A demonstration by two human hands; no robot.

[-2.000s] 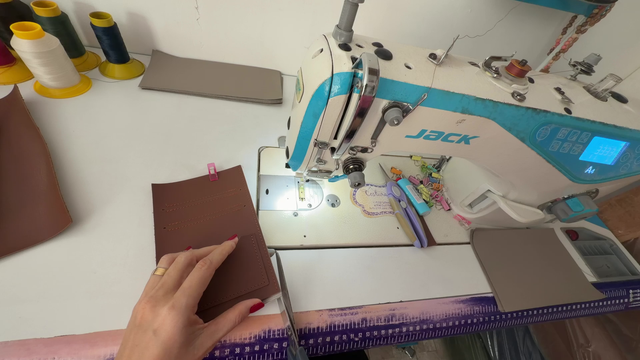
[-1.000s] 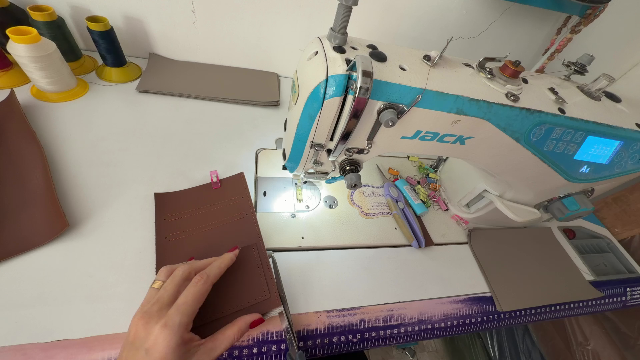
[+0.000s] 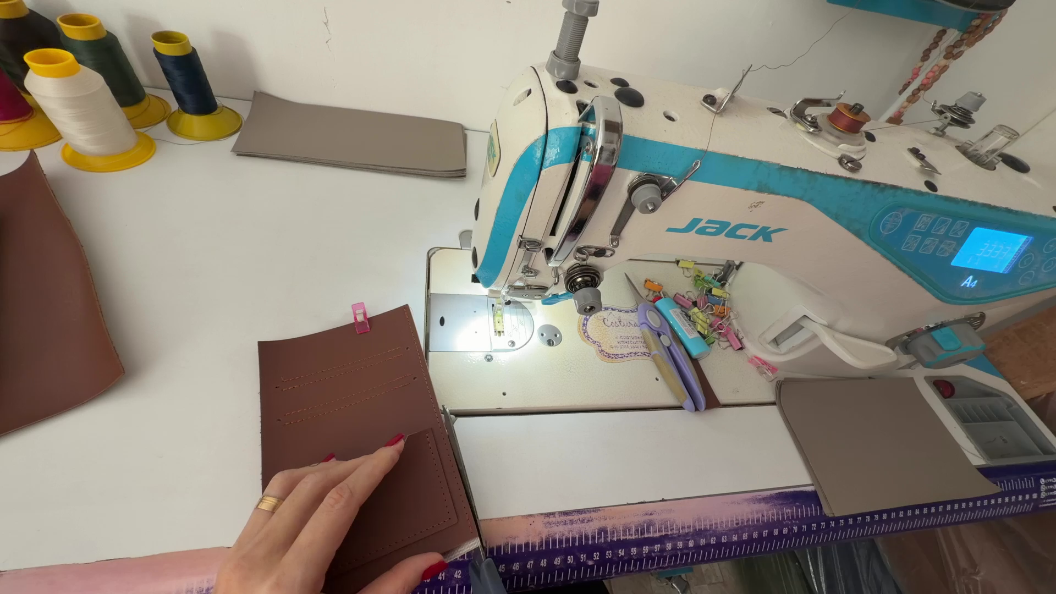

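Observation:
A brown leather panel (image 3: 330,363) with stitched lines and a stitched pocket piece lies on the white table, and a pink clip (image 3: 360,318) grips its top edge. My left hand (image 3: 322,511) rests on its lower part, fingers spread, thumb at the bottom right edge. Along the panel's right edge run the blades of scissors (image 3: 464,487), their handles cut off by the frame's lower edge. My right hand is out of view. Right of the panel stands a Jack sewing machine (image 3: 610,206), its lamp lighting the needle plate (image 3: 462,322).
Thread cones (image 3: 82,107) stand at the back left, near grey panels (image 3: 355,136). Another brown leather piece (image 3: 49,305) lies at far left. Thread snips (image 3: 672,355), a blue lighter (image 3: 682,327) and small clips (image 3: 709,305) lie on the machine bed. More grey panels (image 3: 874,437) overlap the measuring tape (image 3: 627,536).
The scissor blades have moved up a little along the panel's right edge. My left hand stays on the panel.

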